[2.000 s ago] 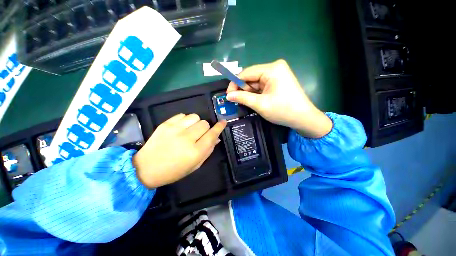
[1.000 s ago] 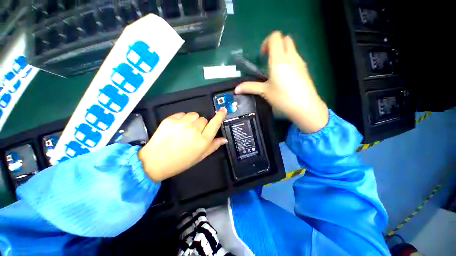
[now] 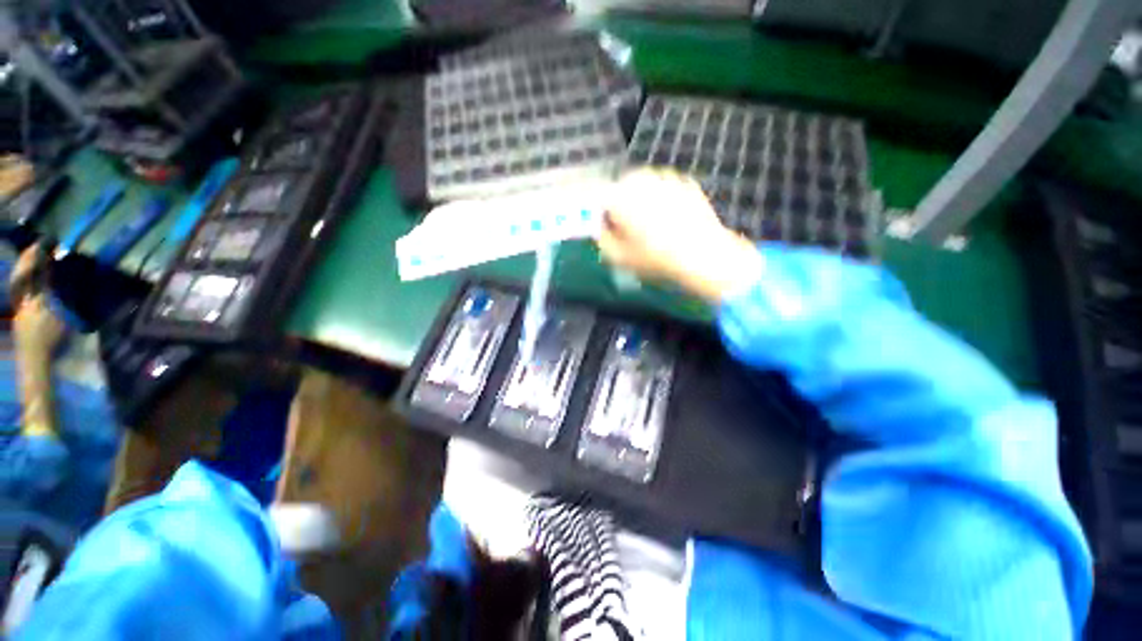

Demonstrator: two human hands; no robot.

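Observation:
My right hand is blurred above the black foam tray, its fingers closed on the right end of the white sticker sheet, which has small blue shapes. A slim pale strip runs down from the sheet towards the middle phone; what it is cannot be told. Three phone units lie in the tray: left, middle and right. Blue patches show at the upper ends of the left and right ones. My left hand is not in view.
Grey small parts trays stand behind the sheet and to its right. Another phone tray lies at the left. Another person's hand shows at the left edge. A grey post rises at the right.
The view has swung left and widened. My right hand has left the phone's camera end and now holds the sticker sheet. My left hand has gone out of the picture.

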